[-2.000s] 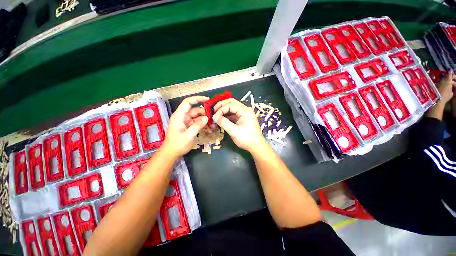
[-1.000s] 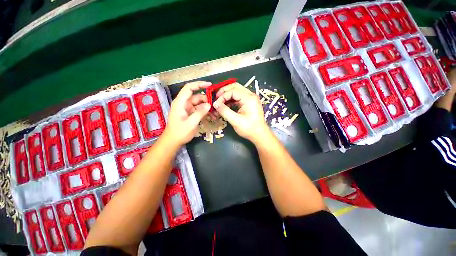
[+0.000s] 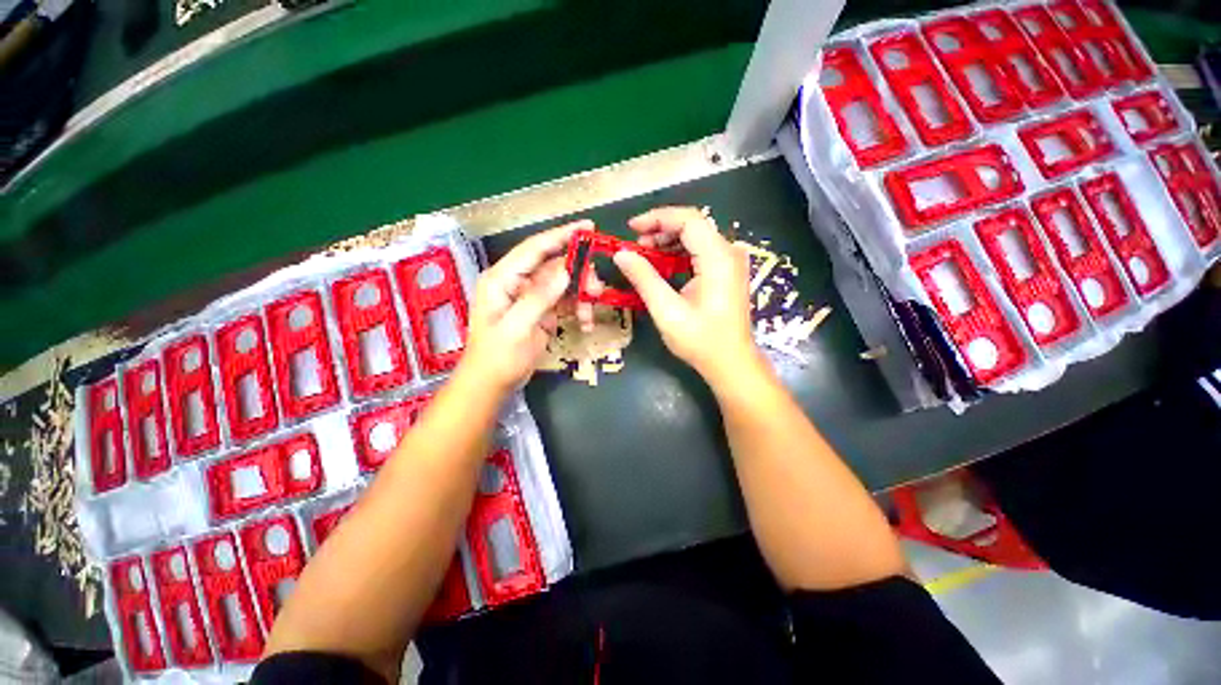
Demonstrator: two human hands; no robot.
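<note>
A red plastic housing point(image 3: 627, 297) is held up between both hands above the bench, its window facing me and a dark strip along its left end. My left hand point(image 3: 520, 301) grips its left end. My right hand point(image 3: 699, 295) holds its right end, with the thumb on the frame near the window. Both hands are bare. Cream strips point(image 3: 589, 364) lie under and beside the hands. A second pile of cream and dark pieces point(image 3: 783, 301) lies right of my right hand. Whether a small piece sits between the fingertips cannot be told.
A tray of red housings point(image 3: 127, 529) lies at left, partly under my left forearm. Stacked trays with red housings point(image 3: 877, 288) stand at right. A pale post point(image 3: 777, 87) rises behind the bench's pale edging point(image 3: 643, 177). More strips point(image 3: 56, 488) lie far left. A person's dark sleeve point(image 3: 1138, 482) shows at right.
The red housing has been turned so its window now faces me. My right hand has shifted to its right end, fingers spread wider. The whole view has shifted slightly.
</note>
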